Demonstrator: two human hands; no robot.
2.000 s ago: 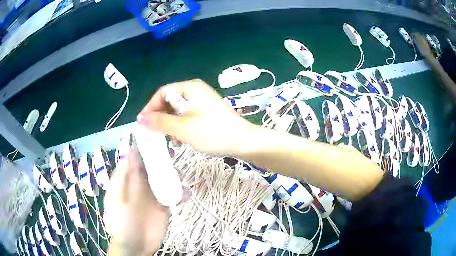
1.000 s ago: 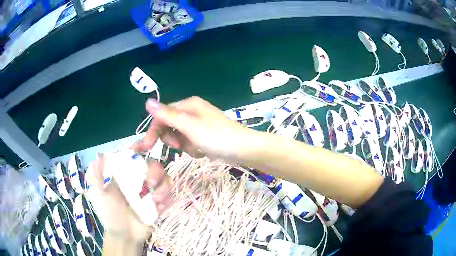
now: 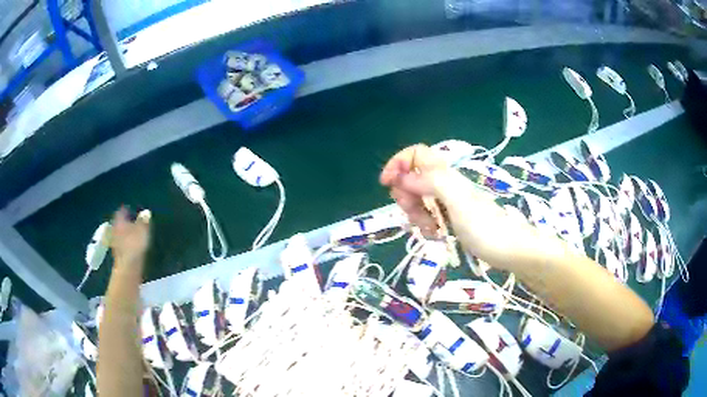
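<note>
My left hand [image 3: 130,236] is over the green belt at left, blurred. A small white part [image 3: 145,215] shows at its fingertips; whether it is gripped I cannot tell. A white oval unit [image 3: 97,245] lies just left of the hand. My right hand [image 3: 419,190] is above the bench's back edge with curled fingers; its inside is hidden, so I cannot tell if it holds anything. The pale cord pile [image 3: 318,341] lies below, between the hands. An open shell with green board and red and blue inside [image 3: 390,304] lies right of the pile.
White units with looped cords lie on the belt, one at left [image 3: 187,183] and another beside it [image 3: 254,167]. A blue basket [image 3: 252,116] of white pieces stands at the belt's far side. Rows of open units [image 3: 570,213] fill the right. A clear bag [image 3: 43,353] lies at left.
The white unit has left my left hand, and a corded unit now lies on the belt at left. My left hand has moved left over the belt; my right hand has moved right.
</note>
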